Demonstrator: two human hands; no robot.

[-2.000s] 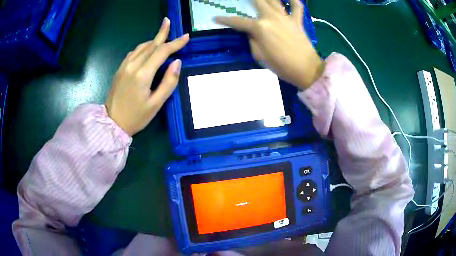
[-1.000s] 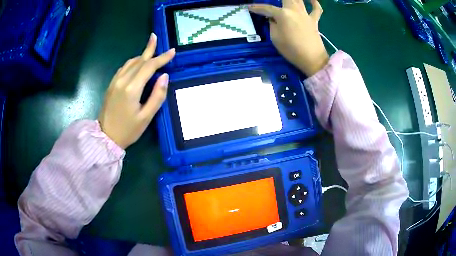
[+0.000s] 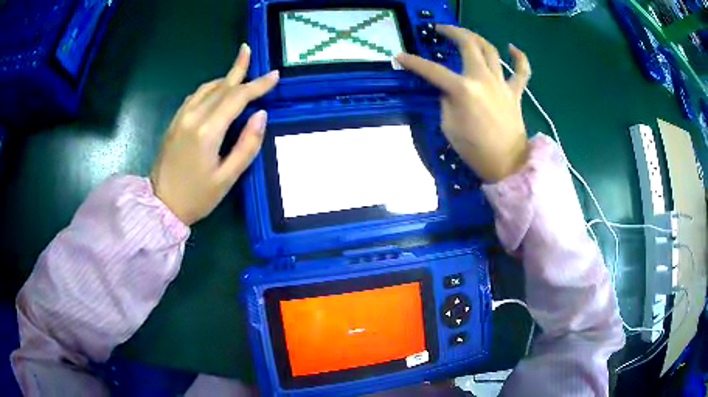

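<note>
Three blue diagnostic tablets lie in a column. The far tablet (image 3: 341, 36) shows a green X and green border lines on a pale screen. The middle tablet (image 3: 355, 170) has a white screen. The near tablet (image 3: 353, 329) has an orange screen and a white label at its lower right corner. My right hand (image 3: 481, 108) is over the far tablet's right side, its index fingertip at the screen's lower right corner, covering part of the keys. My left hand (image 3: 206, 147) has spread fingers at the left edges of the far and middle tablets. Neither hand grasps anything.
A blue unit with a dark screen (image 3: 46, 54) stands at the upper left. White cables (image 3: 574, 167) run at the right to a white power strip (image 3: 654, 233). A tan board (image 3: 683, 233) lies beside it. Clear plastic (image 3: 557, 6) is at the top right.
My right index finger has moved from the far screen's upper right corner to its lower right corner. The X stays drawn. My left hand stays at the tablets' left edges.
</note>
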